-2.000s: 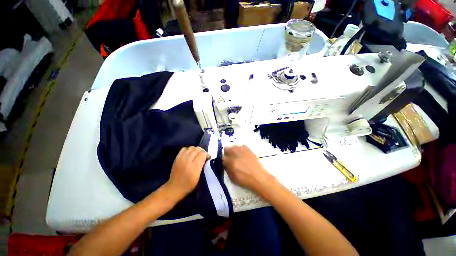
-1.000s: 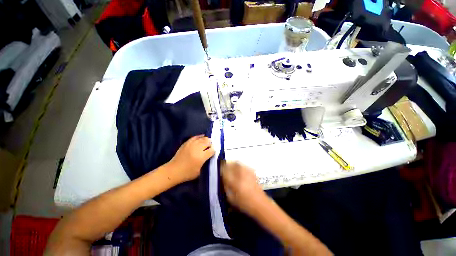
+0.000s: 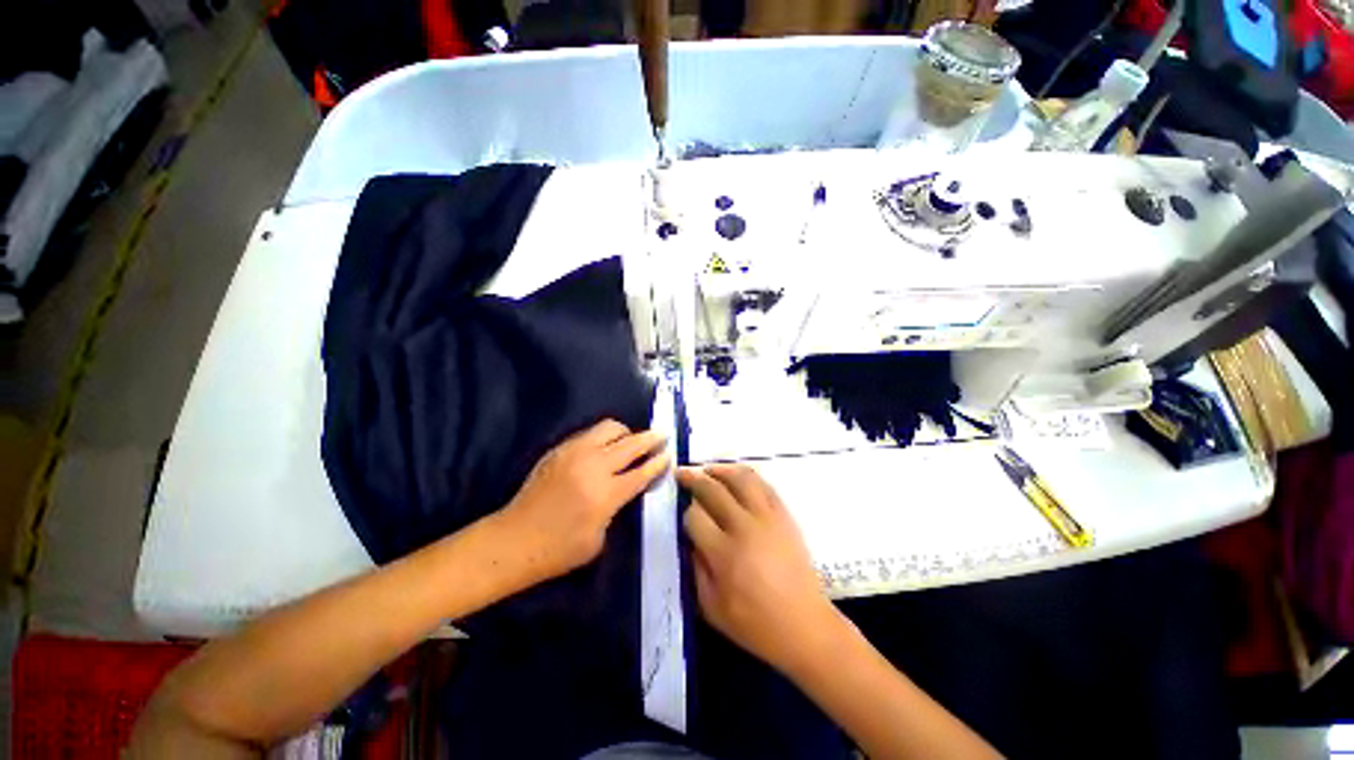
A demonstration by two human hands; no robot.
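Observation:
A dark navy garment piece (image 3: 490, 371) lies heaped left of the needle and hangs over the table's front edge. A long white-faced strip (image 3: 664, 594) runs from the presser foot (image 3: 671, 361) down towards me along its edge. My left hand (image 3: 572, 498) rests on the garment with its fingertips pressing the strip's left side. My right hand (image 3: 746, 552) is at the strip's right side, fingertips at its dark edge just below the presser foot. The cloth under both hands is partly hidden. The white sewing machine (image 3: 906, 253) stands behind and right of my hands.
Black fringed pieces (image 3: 887, 395) lie under the machine arm. Yellow snips (image 3: 1047, 499) lie to their right. A small black packet (image 3: 1184, 420) and tan card (image 3: 1262, 389) lie far right. A wooden-handled rod (image 3: 655, 67) stands behind the needle. A glass jar (image 3: 961, 82) is behind the machine.
The strip now lies straighter below the needle. My right hand, blurred a second ago, is sharp and higher, with fingertips at the strip. The view has shifted, so the machine appears further right.

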